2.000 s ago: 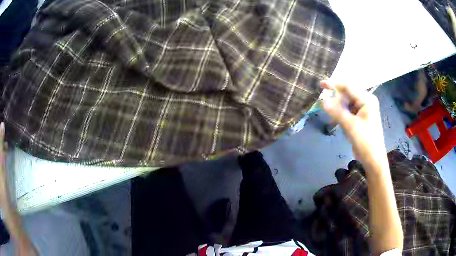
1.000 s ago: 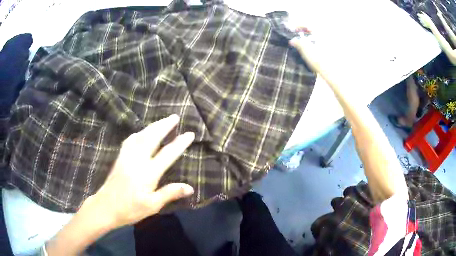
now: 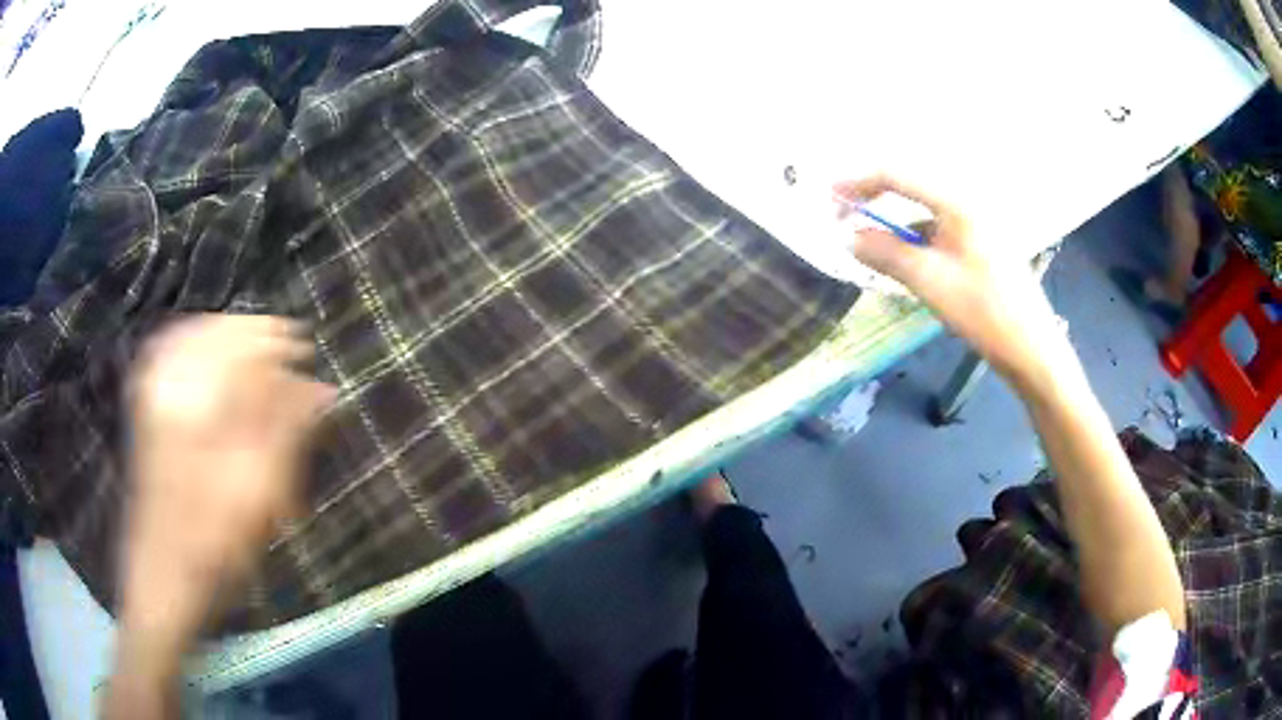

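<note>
A dark brown plaid garment (image 3: 520, 267) with cream and yellow lines lies on the pale table, its lower edge near the table's front edge. A narrow plaid strip loops at its top. My left hand (image 3: 218, 436) is blurred over the garment's left part; whether its fingers hold cloth cannot be told. My right hand (image 3: 935, 253) is right of the garment, above the table and apart from the cloth, holding thread snips with a blue handle (image 3: 889, 222). The blades are too bright to make out.
The white table (image 3: 984, 99) has a worn front edge and small thread scraps. A navy cloth piece (image 3: 40, 197) lies at far left. A red stool (image 3: 1237, 338) and a crumpled plaid pile (image 3: 1209, 521) are at right. My dark-clothed legs are below.
The garment has shifted and lies flatter, its right corner now by the table edge. My left hand has moved left; my right hand has left the garment's top and come nearer.
</note>
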